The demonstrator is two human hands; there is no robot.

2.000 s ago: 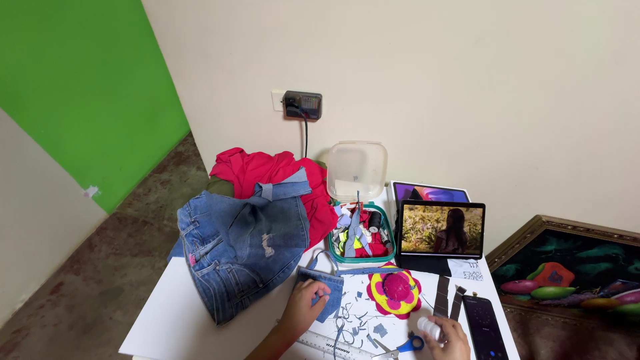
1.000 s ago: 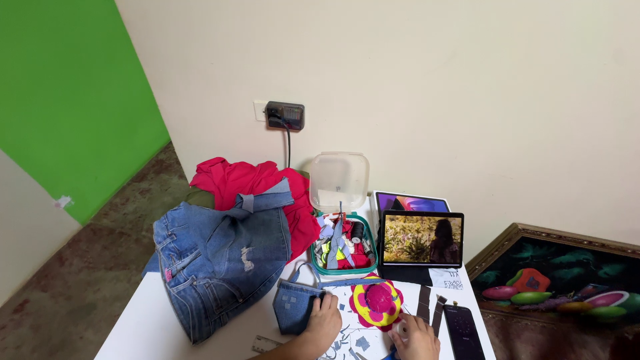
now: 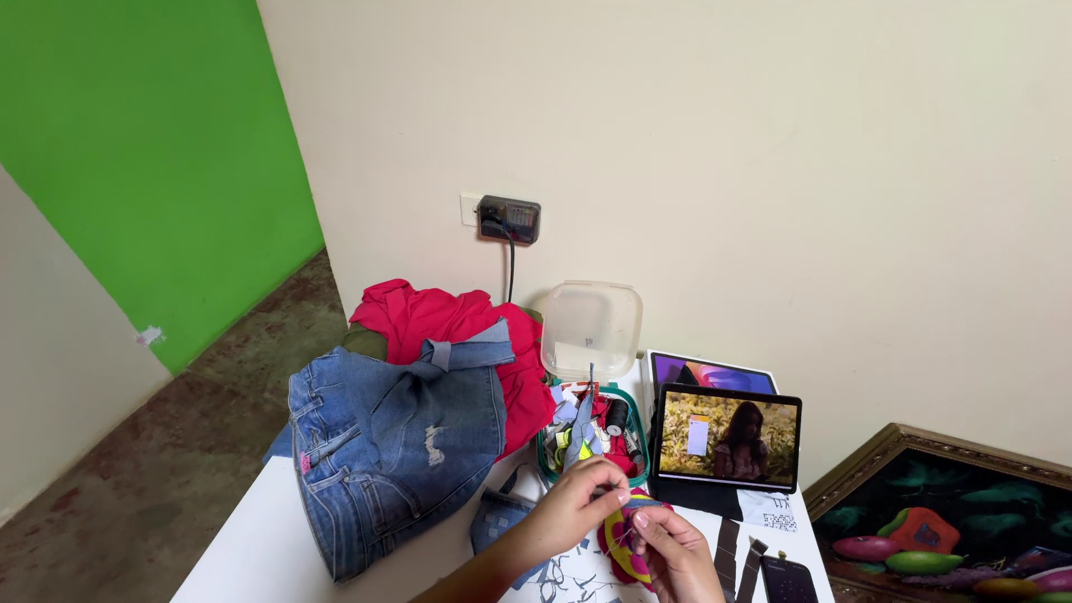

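Raised over the table, my left hand (image 3: 578,511) has its thumb and fingertips pinched together; whatever is between them is too small to make out. Just right of it, my right hand (image 3: 670,548) pinches what looks like thin thread. Behind both hands lies a pink and yellow fabric flower (image 3: 620,536), partly covered by them. A small denim pouch (image 3: 494,523) rests beside my left wrist, partly hidden by the forearm. Cut denim scraps and threads (image 3: 565,578) are scattered below the hands.
Denim jeans (image 3: 402,444) and red cloth (image 3: 444,318) cover the table's left. A green-rimmed container (image 3: 641,419) holds scraps and a black thread spool (image 3: 617,414); its clear lid (image 3: 590,327) stands behind. A tablet (image 3: 729,435), dark strips (image 3: 727,553) and a phone (image 3: 787,578) are right.
My left hand has left the denim pouch and risen toward the flower. My right hand has come up close to it. The white spool seen in my right hand earlier no longer shows there.
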